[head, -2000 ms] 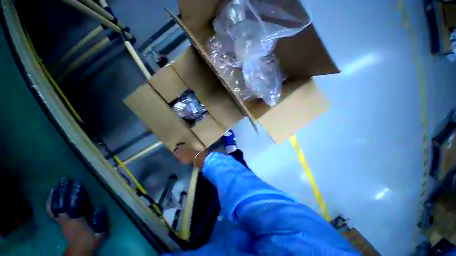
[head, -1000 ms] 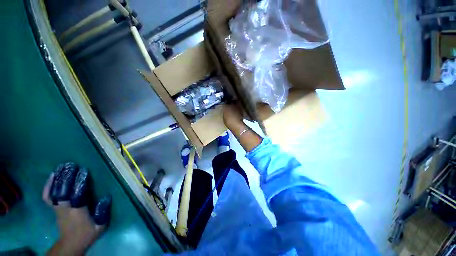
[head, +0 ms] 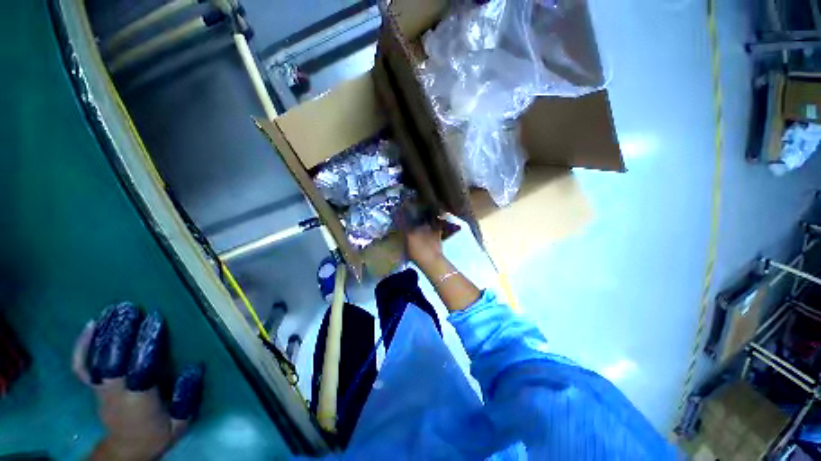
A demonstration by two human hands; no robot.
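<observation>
An open cardboard box (head: pixel 333 122) holds clear plastic bags (head: pixel 360 171) packed with small silver parts. My right hand (head: pixel 425 236) is at the box's lower right edge, beside the lower bag. Its fingertips are dark and blurred, and whether they grip a flap or bag is unclear. My left hand (head: pixel 135 369), with black coverings on its fingertips, rests on the green bench mat (head: pixel 63 198), thumb apart, with nothing seen in it.
A larger open box (head: pixel 567 131) with crumpled clear plastic (head: pixel 486 99) adjoins on the right. The bench edge (head: pixel 171 216) and cream pipe frame (head: pixel 331 360) lie left and below. Racks with boxes (head: pixel 743 419) stand at far right, beyond a yellow floor line.
The smaller box's flaps have opened, and more of the bagged silver parts shows. My right hand moved from the near flap to the box's right side, then slightly down. My left hand stayed on the mat.
</observation>
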